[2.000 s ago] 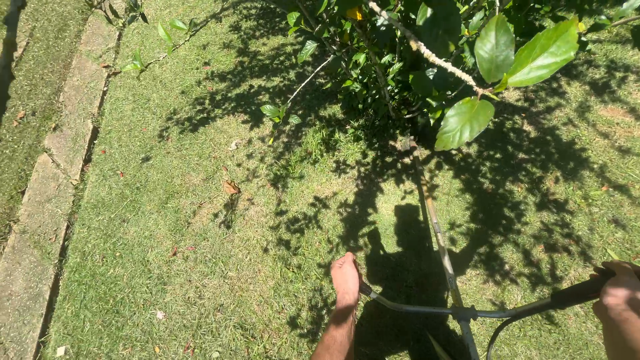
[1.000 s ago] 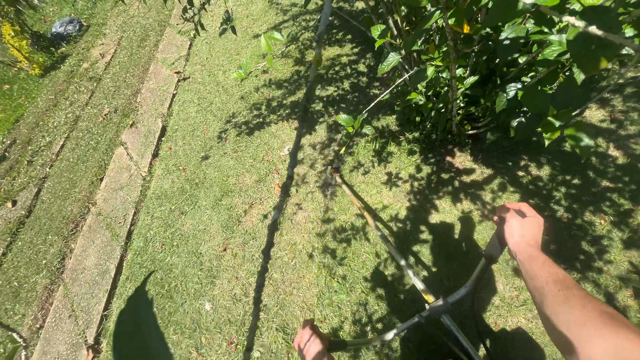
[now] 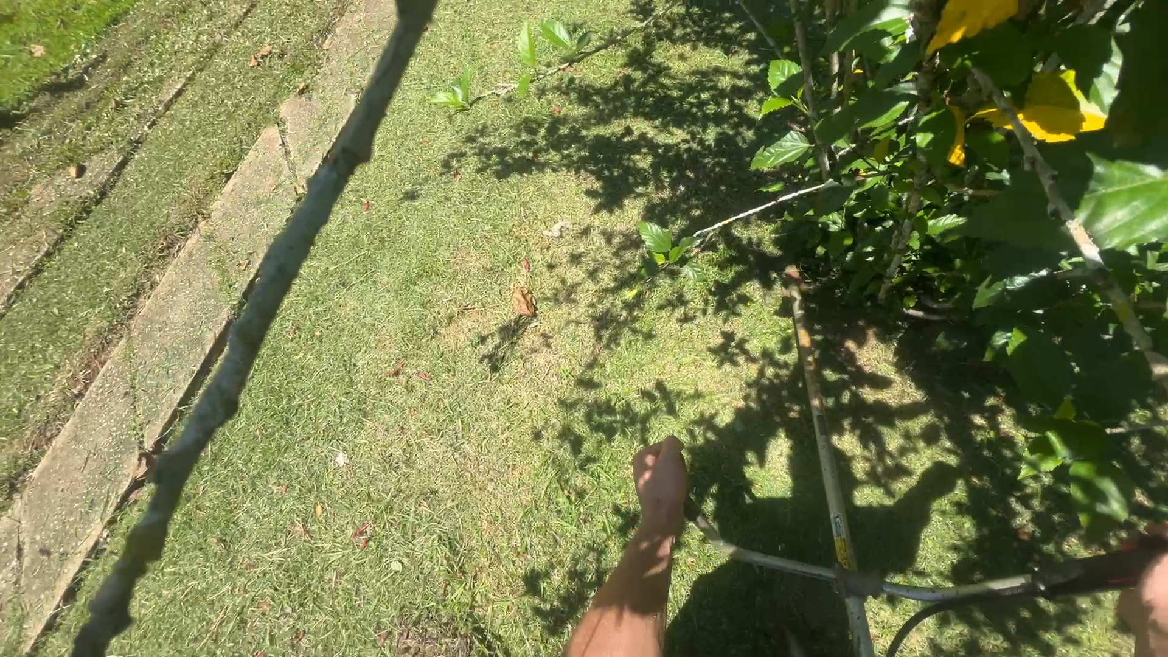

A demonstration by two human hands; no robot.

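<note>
My left hand is closed around the left end of the handlebar of a long-shafted tool, which looks like a string trimmer. At the right edge my right hand, partly cut off, grips the thick dark handle at the bar's other end. The pale metal shaft crosses the bar at a clamp and runs away from me over the grass. Its far end lies in shade at the foot of a leafy shrub, where the cutting head cannot be made out. A dark cable curves below the bar.
A knobbly bare branch crosses the near left of the view. Beyond it runs a concrete edging strip strewn with grass clippings. Leafy twigs reach out from the shrub over the lawn. A dry brown leaf lies on the grass.
The handlebar and both hands have swung since one second ago, when the shaft slanted up to the left; it now points toward the shrub's base. Both hands stay on the bar. The view has shifted.
</note>
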